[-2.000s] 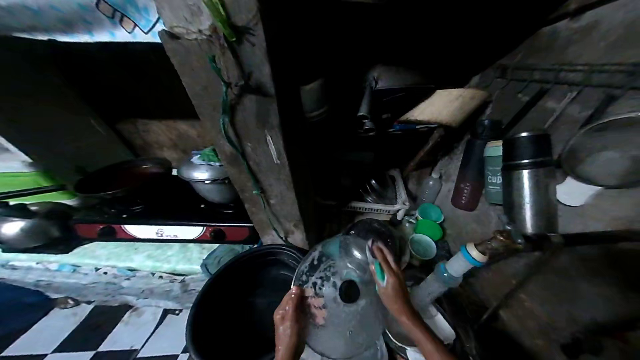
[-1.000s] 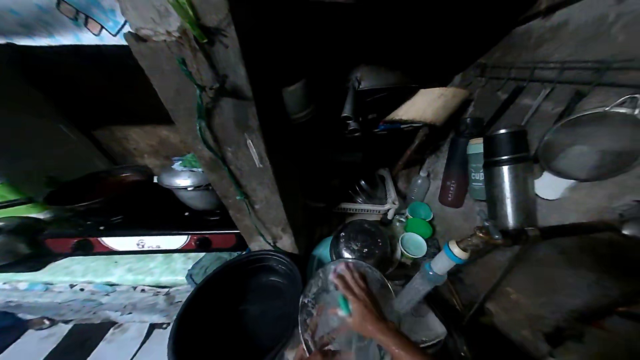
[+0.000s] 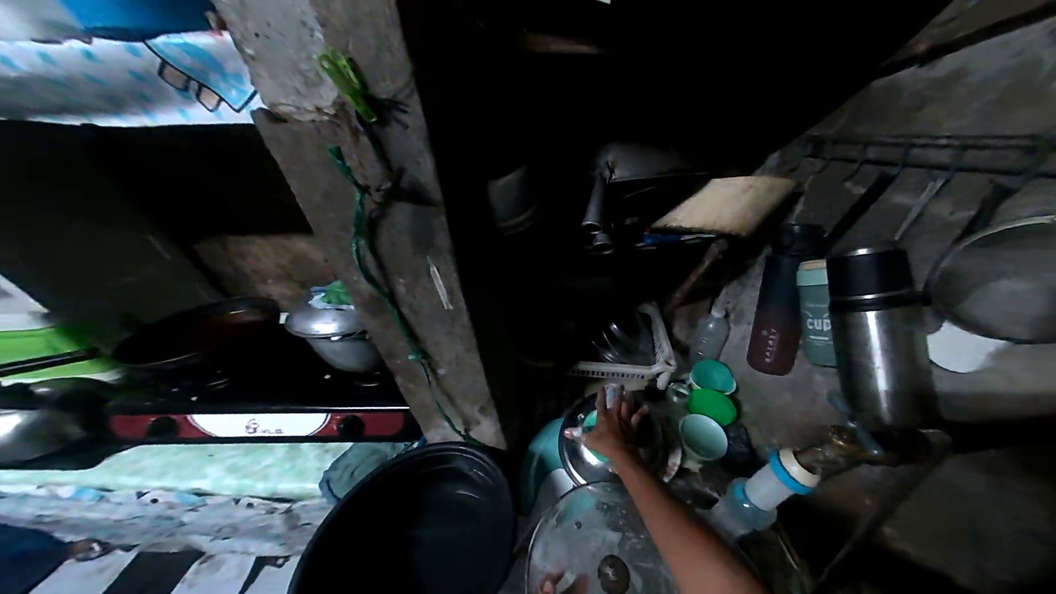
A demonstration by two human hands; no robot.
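Note:
A round glass lid with a dark knob (image 3: 594,536) is at the bottom centre. My left hand (image 3: 561,582) shows only as fingers at its lower edge, partly seen through the glass, so its grip is unclear. Beyond the lid, my right hand (image 3: 612,429) reaches over a shiny metal bowl or lid (image 3: 577,458), fingers spread, with something green against the palm. Whether the fingers grip anything is unclear. Green cups (image 3: 704,437) stand right of that hand. Below them a faucet with a white and blue fitting (image 3: 780,483) points down left.
A large black basin (image 3: 412,528) lies left of the lid. A concrete post (image 3: 412,247) rises behind it. Further left are a gas stove (image 3: 256,425) and a lidded pot (image 3: 334,334). A steel thermos (image 3: 883,346) and bottles stand right; a white rack (image 3: 660,346) sits behind.
My right hand has moved off the glass lid, up to the metal bowl or lid beyond it. The glass lid, raised between both hands two seconds ago, is now lower in view.

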